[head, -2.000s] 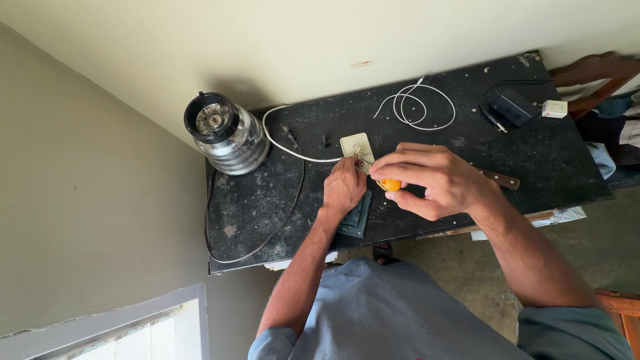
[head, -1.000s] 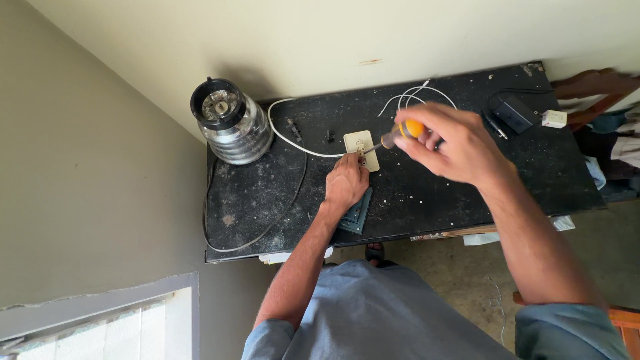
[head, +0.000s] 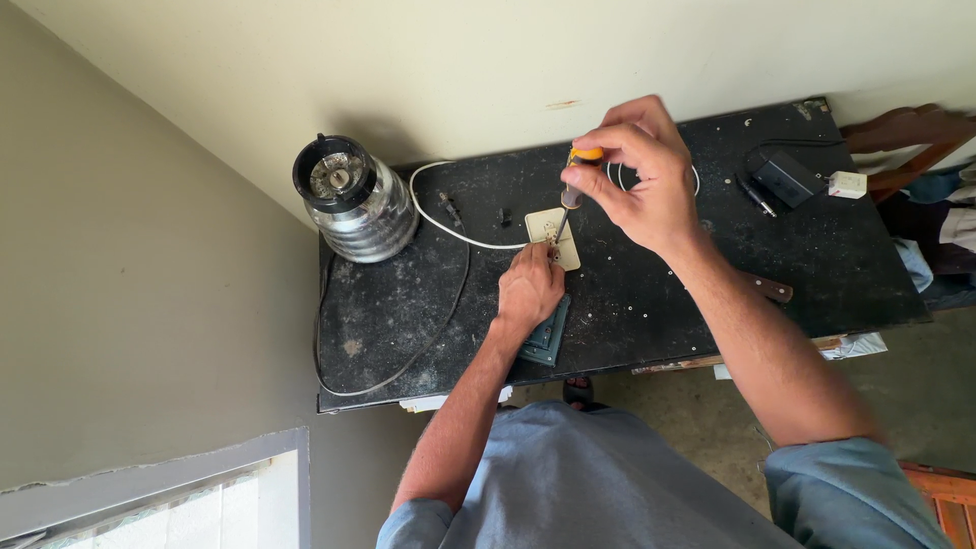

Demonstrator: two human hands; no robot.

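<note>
My right hand [head: 644, 171] grips the yellow and dark handle of a screwdriver [head: 573, 191] above the black table. The shaft slants down to a cream electrical wall plate [head: 566, 258], its tip among the fittings on the plate. My left hand [head: 530, 286] bends over the plate's lower left part, fingertips pinching at the fittings; what exactly they hold is hidden. A white cable [head: 465, 240] runs from the left to the plate. Just below my left hand lies a dark green square plate [head: 543, 352], partly covered by my wrist.
A blender-like metal appliance [head: 362, 217] stands at the table's left, with a black cord [head: 457, 305] looping forward. A small black piece [head: 505, 217] lies behind my left hand. To the right are a black power adapter [head: 787, 179], a white adapter [head: 848, 184] and a brown riveted handle [head: 770, 287].
My right hand has risen from close beside the plate, and the screwdriver now stands more upright. My left hand has stayed at the plate.
</note>
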